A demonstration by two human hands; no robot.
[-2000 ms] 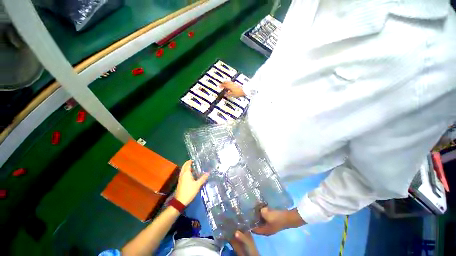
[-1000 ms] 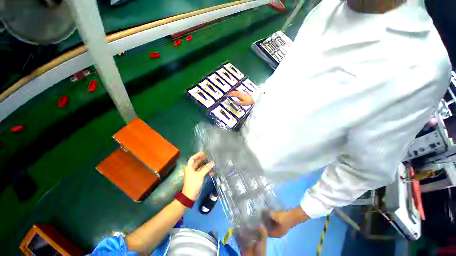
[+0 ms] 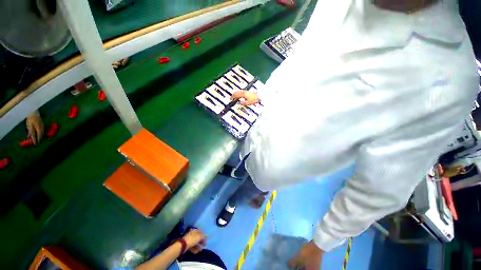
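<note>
A blurred grey see-through sheet, seemingly the clear blister tray (image 3: 279, 249), is low at the bottom edge, beside the other person's hand (image 3: 308, 257). My left hand (image 3: 194, 240), with a red wristband, is low near my lap, away from the tray. No object shows in it; its fingers are too small and blurred to judge. My right hand is not in view. A black filled parts tray (image 3: 232, 100) with rows of white units lies on the green bench; the person's other hand (image 3: 245, 97) is over it.
A person in a white smock (image 3: 358, 105) stands close at right. Two orange fixture boxes (image 3: 153, 158) are stacked stepwise on the bench; another (image 3: 50, 259) is at the bottom left. A second tray (image 3: 285, 43) lies farther back. Another hand (image 3: 35, 126) is by red pieces (image 3: 73, 111).
My left hand has let go of the clear tray and moved down. The tray has moved down and right with the other person's hand. My right hand has left the picture. A hand has appeared at far left.
</note>
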